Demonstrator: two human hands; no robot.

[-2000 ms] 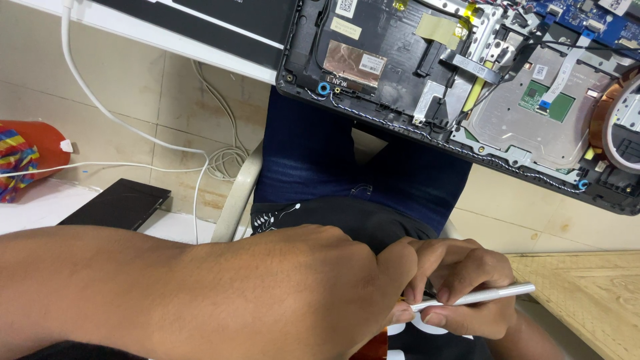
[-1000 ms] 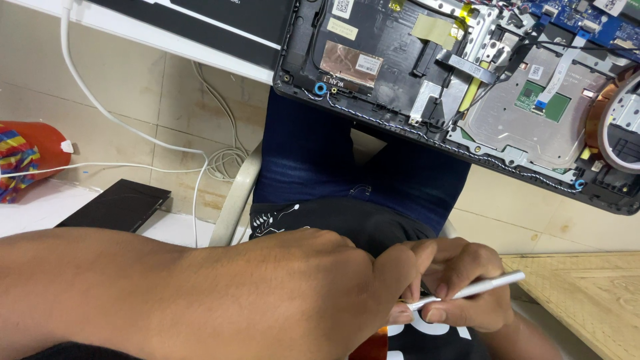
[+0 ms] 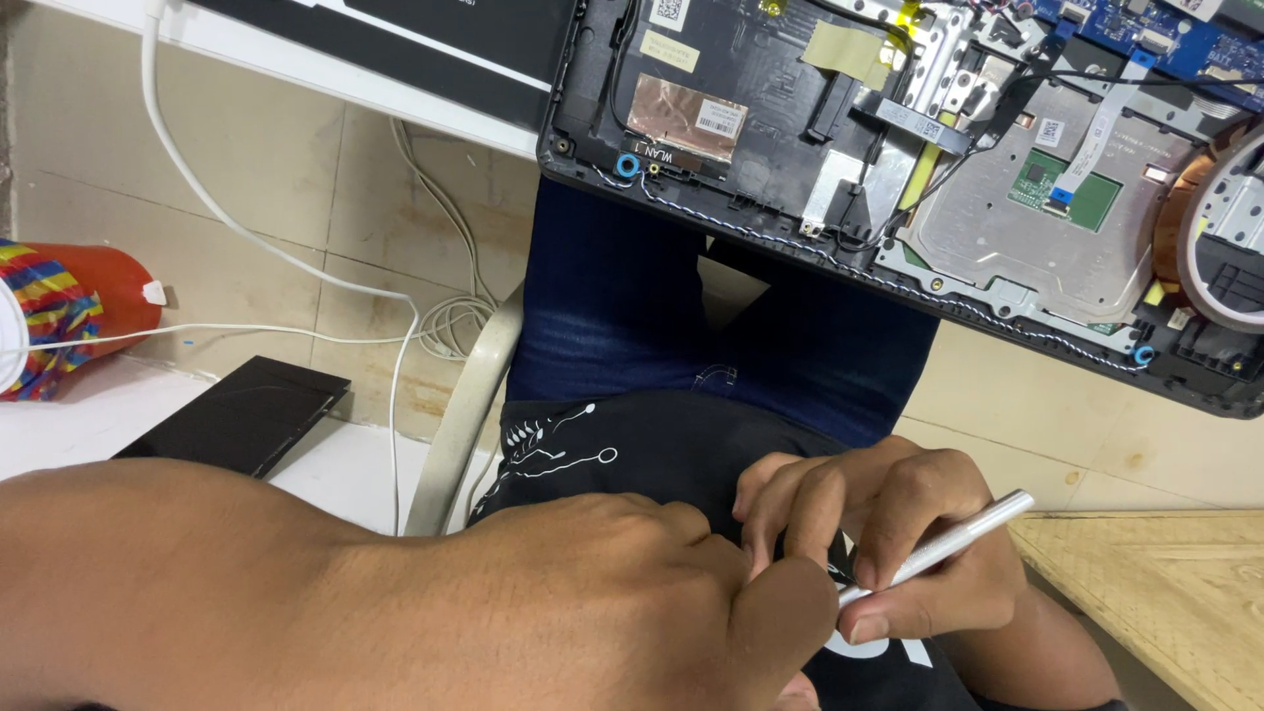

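Note:
My right hand (image 3: 908,543) grips a slim silver pen-shaped metal tool (image 3: 953,553), its front end pointing down-left toward my left hand. Close against it, my left hand (image 3: 681,602) is curled; its fingertips and anything between them are hidden. Both hands are over the black printed T-shirt (image 3: 612,425) on my lap side. Beyond my knees lies an opened laptop base (image 3: 731,188), showing a copper-coloured foil patch (image 3: 671,114), a touchpad's underside (image 3: 987,237), a white ribbon cable (image 3: 1101,128) and a blue circuit board (image 3: 1195,49). A roll of copper-brown tape (image 3: 1180,217) rests on its right part.
A white cable (image 3: 163,128) hangs at the left, with coiled cable (image 3: 454,321) on the floor. A dark flat panel (image 3: 242,410) and an orange container (image 3: 123,296) are at the left. A chair arm (image 3: 469,415) is beside me, a wooden surface (image 3: 1155,573) at the right.
The pen-shaped tool has tilted more steeply. My left hand now covers the tool's front end, which showed between the fingers earlier. The orange-brown piece seen below the hands is no longer visible.

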